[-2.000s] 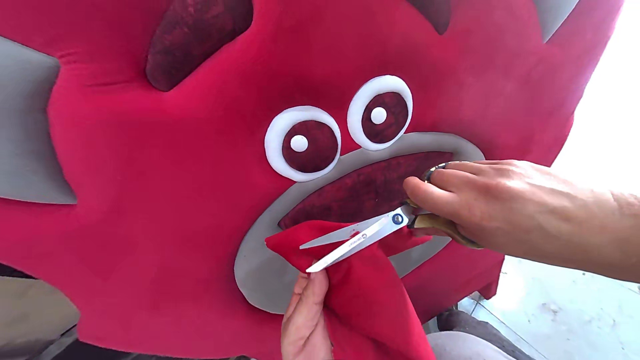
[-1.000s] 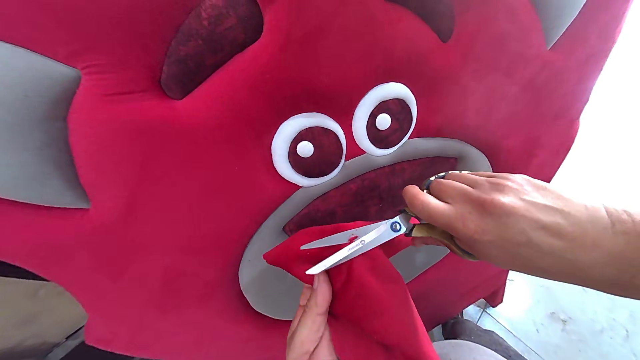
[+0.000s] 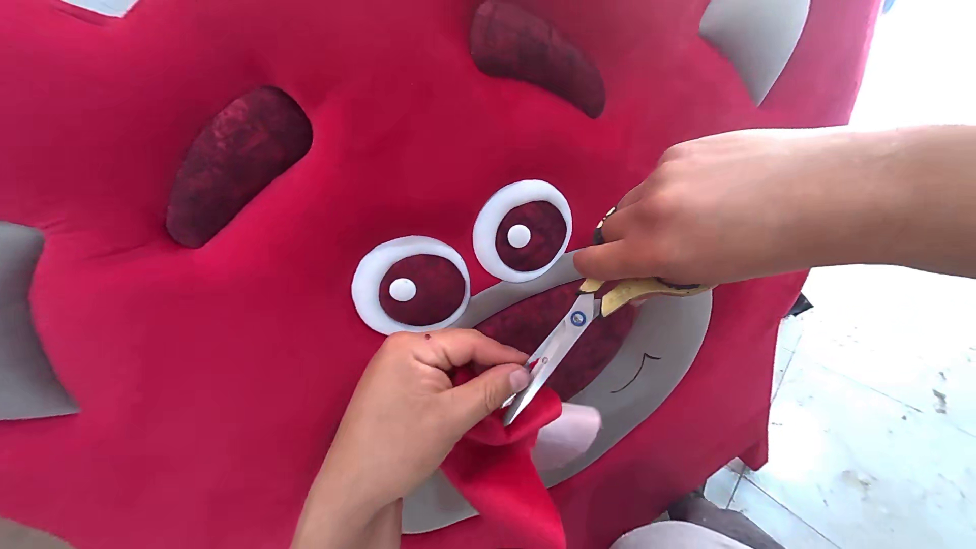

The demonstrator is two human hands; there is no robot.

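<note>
My right hand (image 3: pixel 686 213) grips yellow-and-black handled scissors (image 3: pixel 560 343), their blades pointing down-left at a piece of red fabric (image 3: pixel 511 465). My left hand (image 3: pixel 427 404) pinches that fabric between thumb and forefinger, right beside the blades. A pale pink scrap (image 3: pixel 568 435) shows next to the fabric. Beneath both hands lies a large red plush fabric face (image 3: pixel 191 343) with two white-rimmed eyes (image 3: pixel 412 286) and a grey mouth surround (image 3: pixel 679 343) around a dark red mouth (image 3: pixel 602 335). A thin curved black line is drawn on the grey.
Dark red brow-like patches (image 3: pixel 240 168) and grey pointed pieces (image 3: pixel 30 328) are set in the red surface. Pale tiled floor (image 3: pixel 877 396) shows at the right. Grey cloth (image 3: pixel 663 536) is at the bottom edge.
The scissor blades, spread apart before, are now nearly together and point more steeply down. My left hand has come up over the mouth to the blades. The view has shifted.
</note>
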